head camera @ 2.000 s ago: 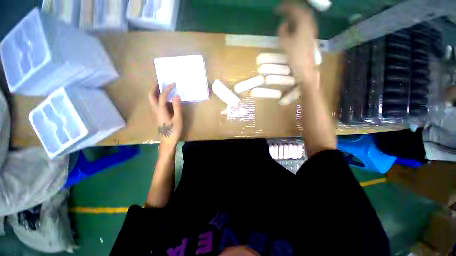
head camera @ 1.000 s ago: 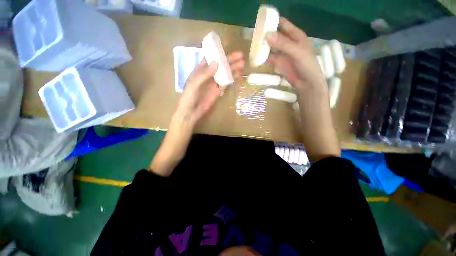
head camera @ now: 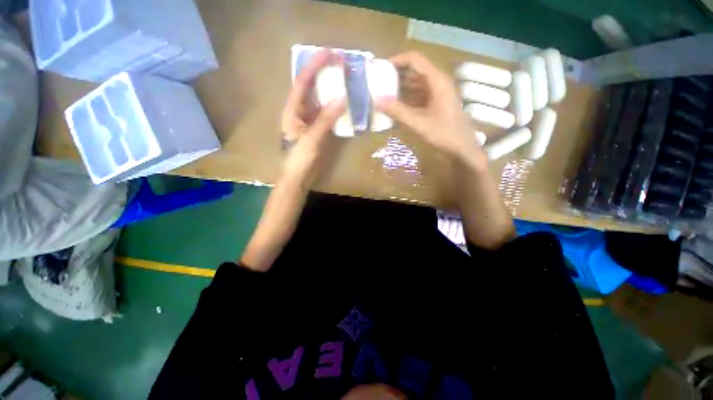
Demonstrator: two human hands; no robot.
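Note:
My left hand (head camera: 306,105) and my right hand (head camera: 426,101) each hold a white oblong unit, side by side above the tray. The left unit (head camera: 331,87) and the right unit (head camera: 383,80) have a grey band between them; whether it is part of the units or of the tray below, I cannot tell. The white blister tray (head camera: 300,55) lies on the brown bench under my hands, mostly hidden. Several more oblong units (head camera: 486,95) lie loose to the right of my right hand.
Two stacks of bluish-white empty trays (head camera: 117,129) stand at the left. Black moulded trays (head camera: 657,148) in clear plastic stand at the right, beside a grey metal rail (head camera: 625,72). The bench's front edge runs close to my body, with blue stools below.
The two units, held apart a second ago, are now close together over the tray. My right hand has come down and left towards my left hand. Earlier, my right hand was reaching among the loose units.

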